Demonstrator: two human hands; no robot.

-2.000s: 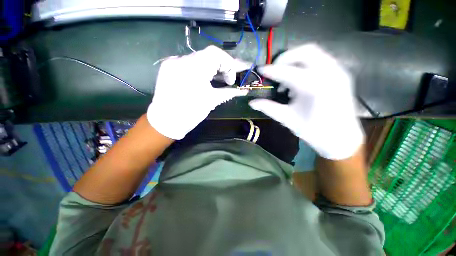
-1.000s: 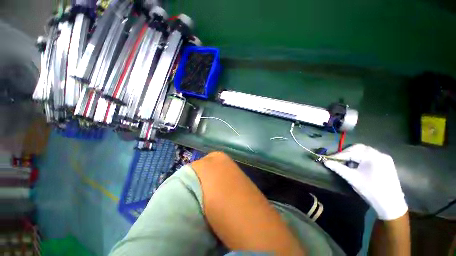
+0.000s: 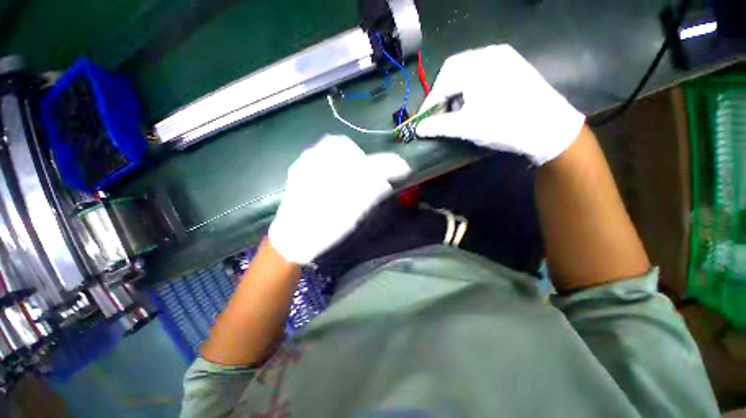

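The silver motor unit (image 3: 270, 86) lies slanted on the dark green mat, its black end bracket and round grey-white cap (image 3: 405, 28) at the upper right end. My right hand (image 3: 503, 106), in a white glove, pinches a small circuit board (image 3: 423, 115) below the cap. A white lead wire (image 3: 356, 127), blue lead wires (image 3: 406, 77) and a red lead wire (image 3: 423, 72) run towards the board. My left hand (image 3: 331, 196), in a white glove, is closed left of the board, near the bench edge. A thin strand of solder wire (image 3: 237, 211) runs to it; its grip is hidden.
A blue parts bin (image 3: 100, 131) with dark parts stands at the upper left. Stacked silver units (image 3: 37, 196) fill the left edge. A blue basket (image 3: 192, 306) is below the bench edge, a green basket (image 3: 720, 196) at the right. A black cord (image 3: 642, 86) crosses the upper right.
My left hand has come back beside the board, with the solder strand at it. My right hand still holds the board. The view has turned and come closer to the unit.
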